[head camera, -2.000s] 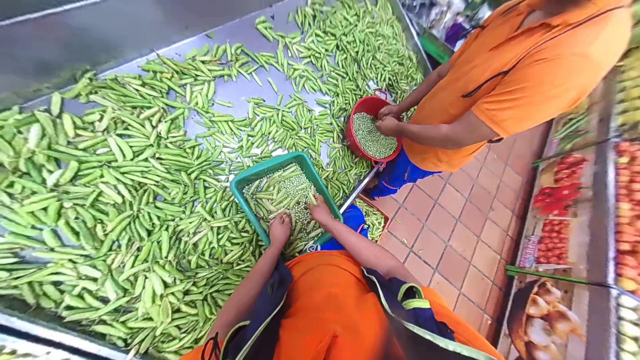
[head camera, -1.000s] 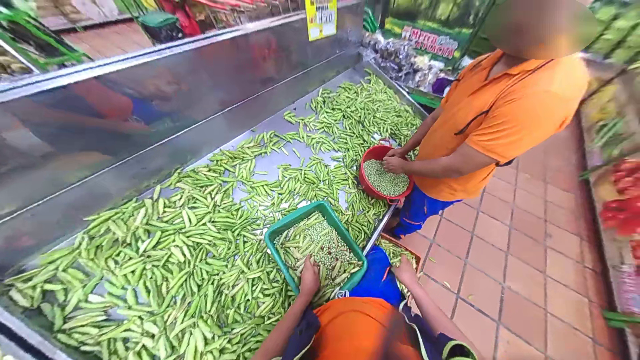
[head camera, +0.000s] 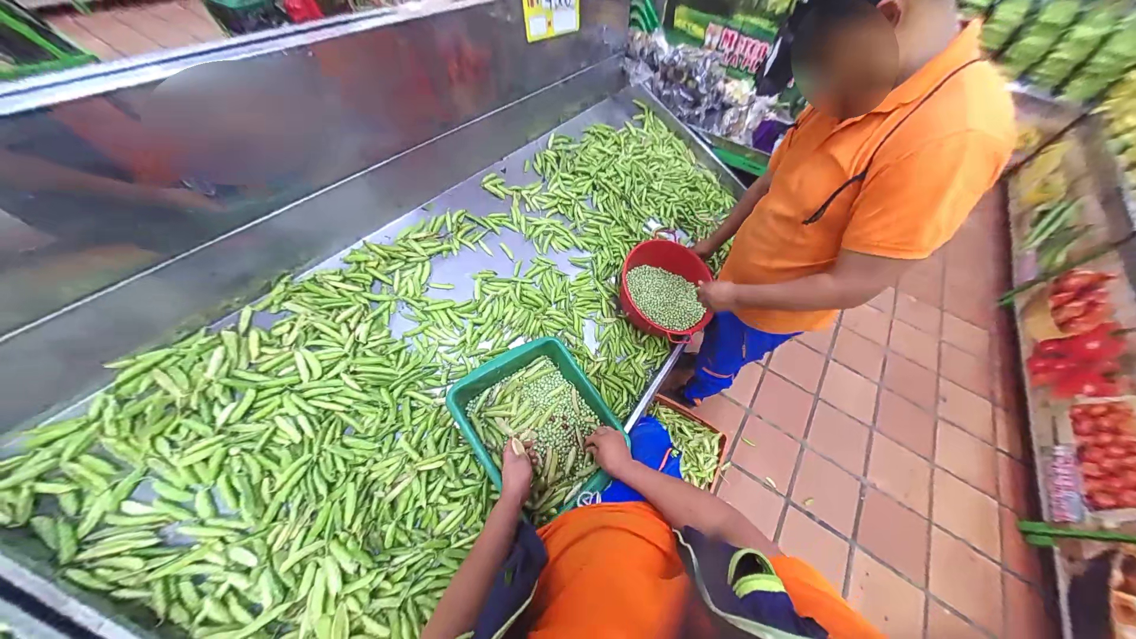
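A green plastic tub (head camera: 470, 382), holding shelled peas (head camera: 555, 404) and pods, rests at the near edge of a metal bin heaped with green pea pods (head camera: 293, 444). My left hand (head camera: 518, 463) is over the tub's near left part, with a pale pod between thumb and fingers. At the tub's right rim is my right hand (head camera: 609, 447), its fingers curled over the inside; whether it holds anything cannot be told.
To the right a co-worker in an orange shirt (head camera: 923, 169) holds a red bowl (head camera: 632, 306) of shelled peas. A crate of pods (head camera: 697, 444) stands on the tiled floor (head camera: 843, 444). Crates of tomatoes (head camera: 1105, 453) line the far right. A metal wall (head camera: 293, 177) backs the bin.
My right hand has come back from above the floor crate to the tub's right side. The co-worker's hands remain at the red bowl. The view has shifted.
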